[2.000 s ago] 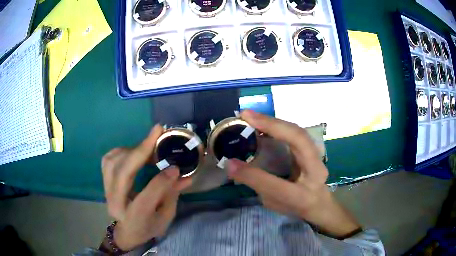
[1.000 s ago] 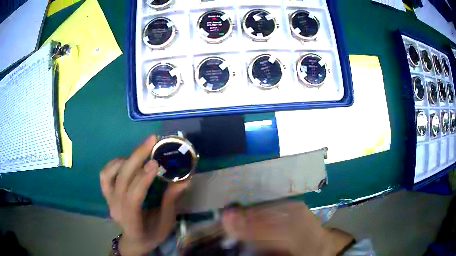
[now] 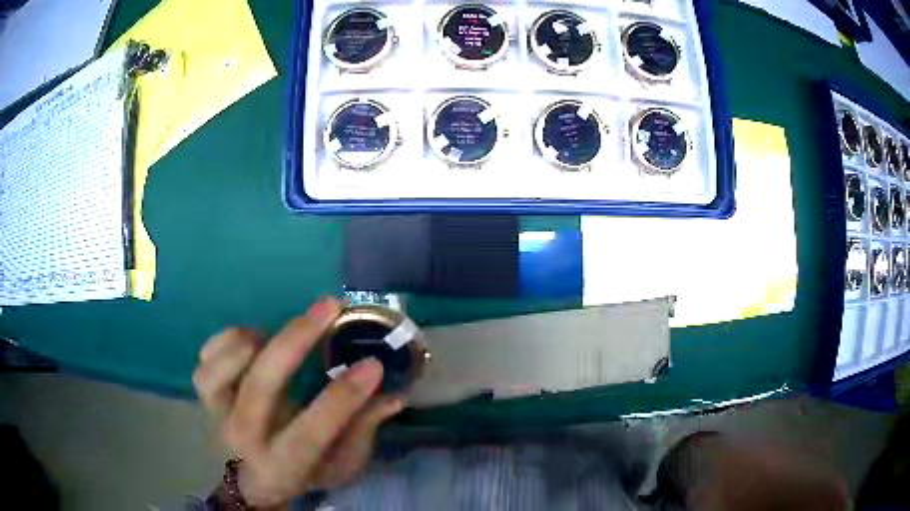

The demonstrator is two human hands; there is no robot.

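My left hand [image 3: 299, 399] holds a round watch head [image 3: 374, 344] with a gold rim, black face and white strips, over the left end of the grey-beige strip [image 3: 559, 349]. Its fingers are on the rim and its thumb or a fingertip lies on the face. My right hand [image 3: 778, 479] is a blurred shape at the bottom right edge, partly cut off; a dark curved shape is beside it. Whether it holds anything cannot be told. Ahead is a watch tray [image 3: 509, 208] with a blue rim and watch heads in white pockets.
Black pads [image 3: 429, 255] and a blue piece [image 3: 549, 264] lie below the tray. A white sheet with yellow edges [image 3: 688, 250] is to their right. Another watch tray [image 3: 868, 339] is far right. A gridded sheet on a clipboard [image 3: 65, 190] and yellow paper [image 3: 215, 70] are at the left.
My right hand let its grip near the left watch head's side go out of the centre and moved to the bottom right. The left hand keeps its watch head. The view has shifted slightly.
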